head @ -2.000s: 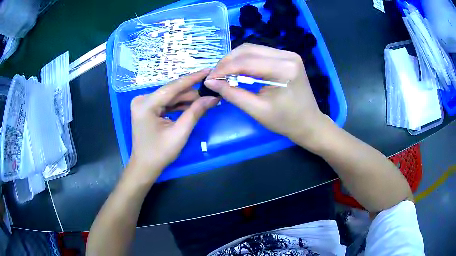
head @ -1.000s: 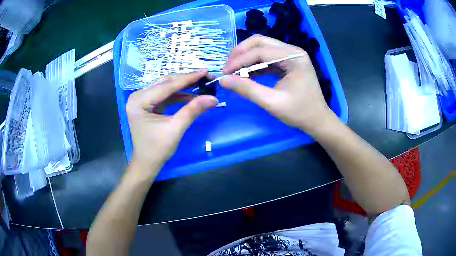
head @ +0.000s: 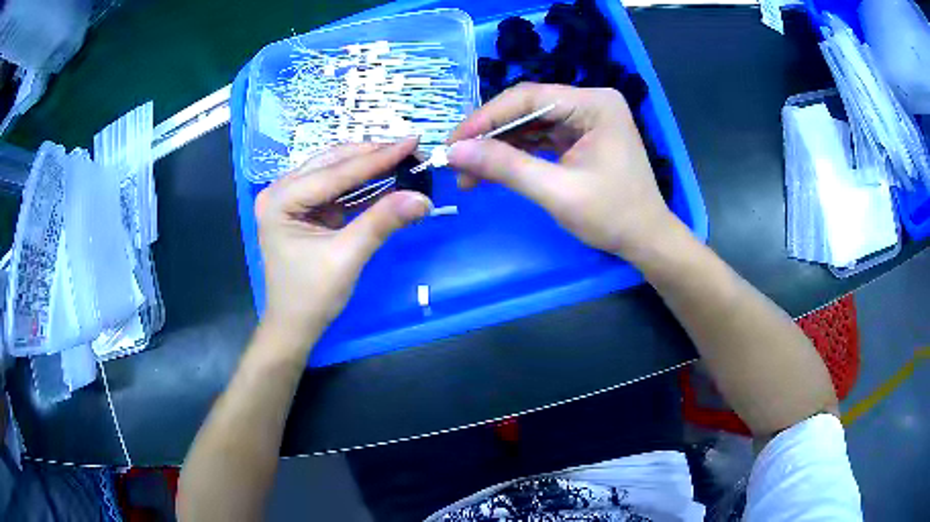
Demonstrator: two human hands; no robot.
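Observation:
My left hand pinches a small black housing between thumb and fingers, over the blue tray. Thin pale leads stick out of the housing to the left, under my fingers, and a short white piece sticks out at its lower right. My right hand grips a white wire-lead component. Its white block is close to the housing and its thin end points into or against it; the exact fit is hidden. A short white sleeve lies on the tray floor.
A clear box of white leads stands in the tray's upper left. Black housings are piled on the right. Boxes of white strips stand left and right. A green belt runs behind, and a red stool is below.
My right hand has brought the component left, so its white block is now beside the black housing. Pale leads now show left of the housing. My left hand still holds it.

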